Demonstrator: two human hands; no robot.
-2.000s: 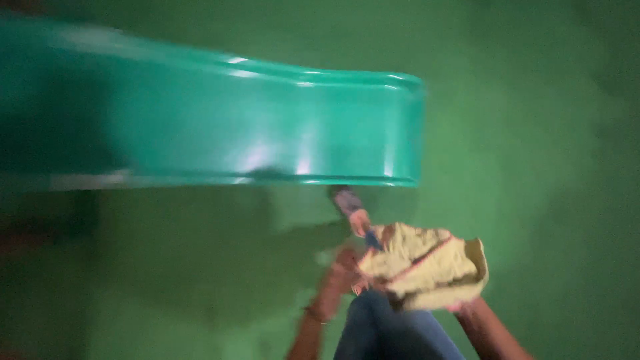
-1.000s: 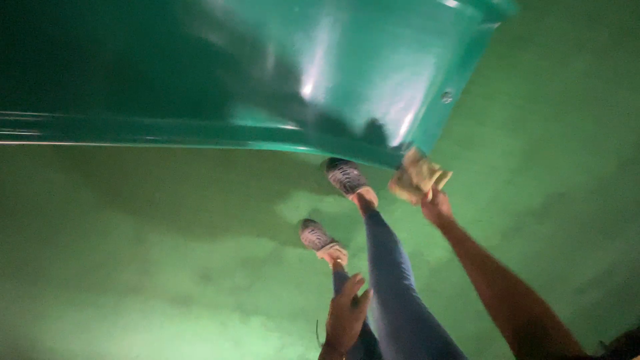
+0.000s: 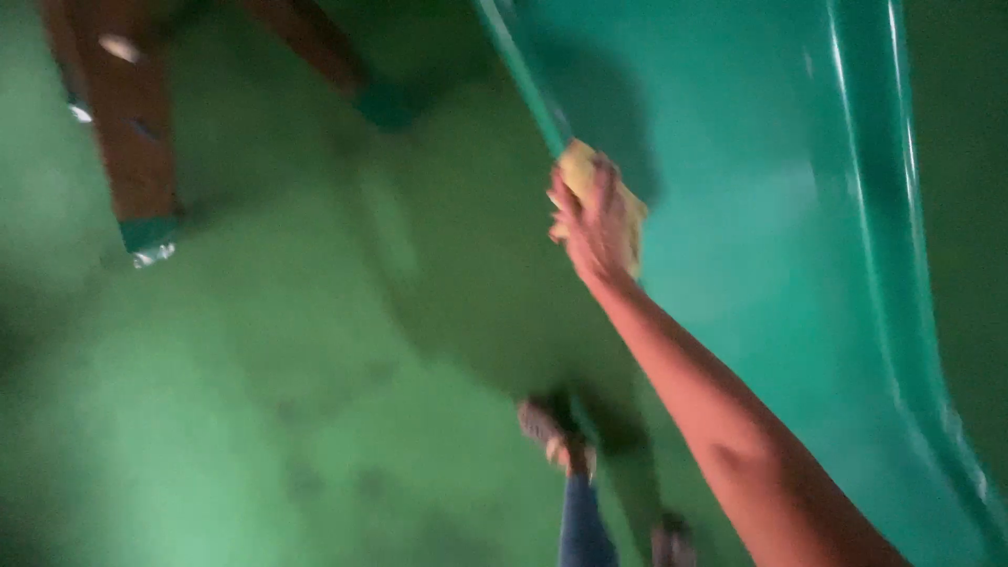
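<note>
A yellow cloth (image 3: 579, 167) is under my right hand (image 3: 594, 224), which grips it over the left side rim of a green plastic slide (image 3: 732, 220). My right arm reaches up from the lower right, across the slide's edge. The slide's surface is glossy, with a raised rim (image 3: 906, 157) along its right side. Part of the cloth is hidden by my fingers, and the picture is blurred there. My left hand is out of the frame.
Brown posts (image 3: 134, 142) with green feet stand on the green floor (image 3: 315, 354) at the upper left. My shoe (image 3: 539, 421) and jeans leg (image 3: 583, 524) show at the bottom, beside the slide. Part of the other shoe (image 3: 673, 543) is at the lower edge.
My right hand has moved with the cloth from the slide's end corner to its side rim. My left hand has left the view. The view has turned strongly, and brown posts now show.
</note>
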